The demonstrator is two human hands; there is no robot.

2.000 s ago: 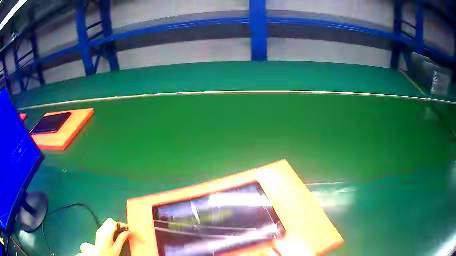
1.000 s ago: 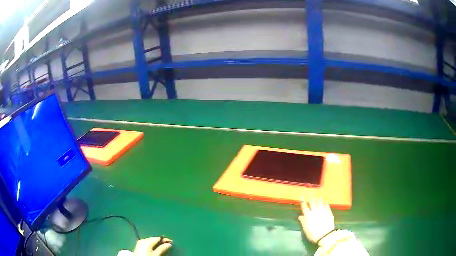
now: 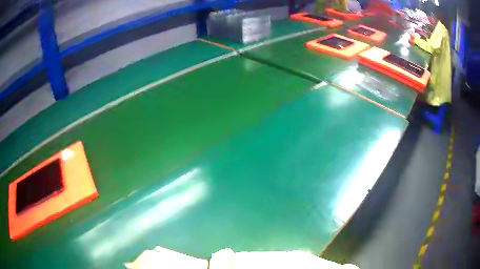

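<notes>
A dark tablet (image 3: 40, 186) lies on an orange foam pad (image 3: 80, 183) at the far left of the green bench. My right hand (image 3: 169, 258) shows at the bottom edge, overexposed and cut off, with a pale sleeve (image 3: 273, 259) running to the right. It is apart from the pad, below and to the right of it. Its fingers cannot be made out, nor whether it holds anything. My left hand is out of the picture.
Several orange pads with dark tablets (image 3: 337, 43) lie far down the green bench (image 3: 221, 157). A clear, shiny stack (image 3: 239, 26) stands near the blue racking (image 3: 52, 58). A person in yellow (image 3: 439, 63) stands at the bench's right side, by an aisle with yellow-black tape (image 3: 437, 210).
The view has swung right. The tablet and pad now show at the far left. The monitors, cable and my left hand have left the picture. My right hand has dropped to the bottom edge.
</notes>
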